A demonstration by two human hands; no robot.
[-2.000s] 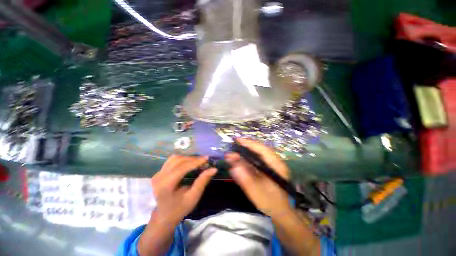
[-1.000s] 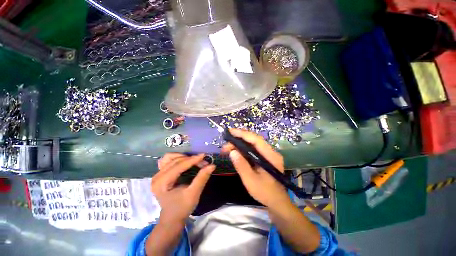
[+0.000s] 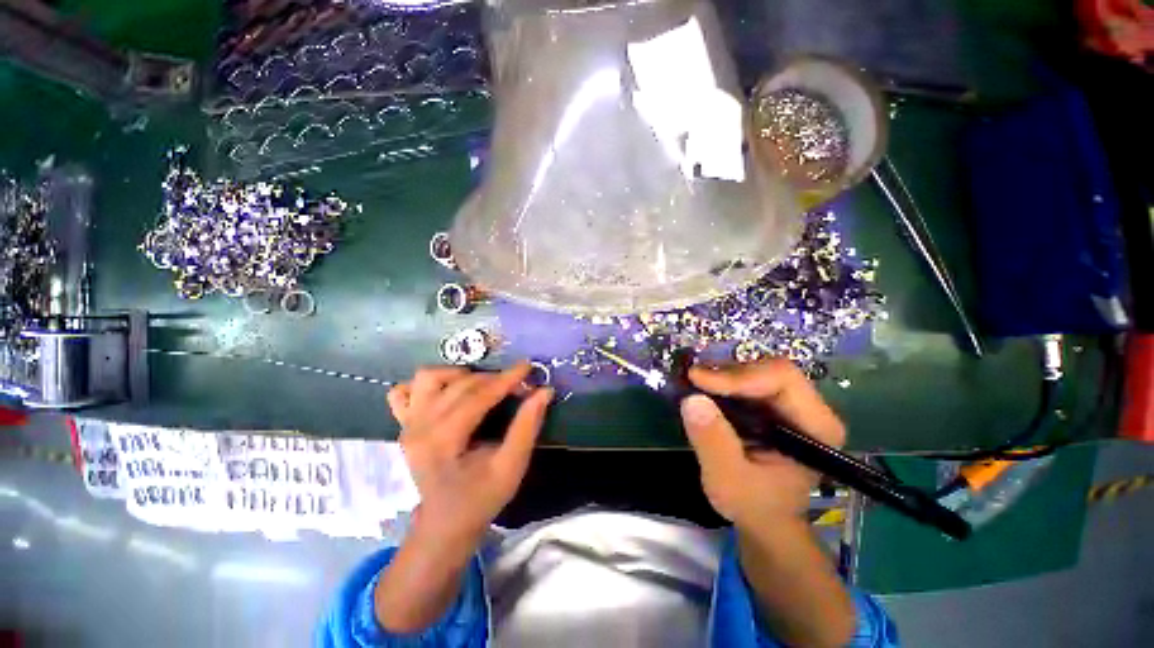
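Observation:
My left hand [image 3: 458,430] holds a small ring part [image 3: 539,375] between thumb and forefinger at the front of the bench. A thin pale solder wire [image 3: 291,368] runs from the grey metal feeder [image 3: 63,363] at the left to this hand. My right hand [image 3: 769,437] grips the black soldering iron [image 3: 823,453]. Its thin metal tip points up and left, over the purple-blue mat [image 3: 525,332] and apart from the ring. Small loose components [image 3: 785,310] are heaped on the mat. A few rings [image 3: 452,299] stand in a column left of the hood.
A cloudy plastic hood [image 3: 620,190] hangs over the mat. A round tub [image 3: 810,127] and tweezers [image 3: 928,247] lie right of it. A pile of ring parts [image 3: 247,241] is at left, a blister tray [image 3: 342,95] behind. A dark blue box [image 3: 1044,209] stands at right.
My right hand has moved right with the iron, whose tip is now lower and farther right. My left hand still holds the ring in about the same place. The camera view has shifted.

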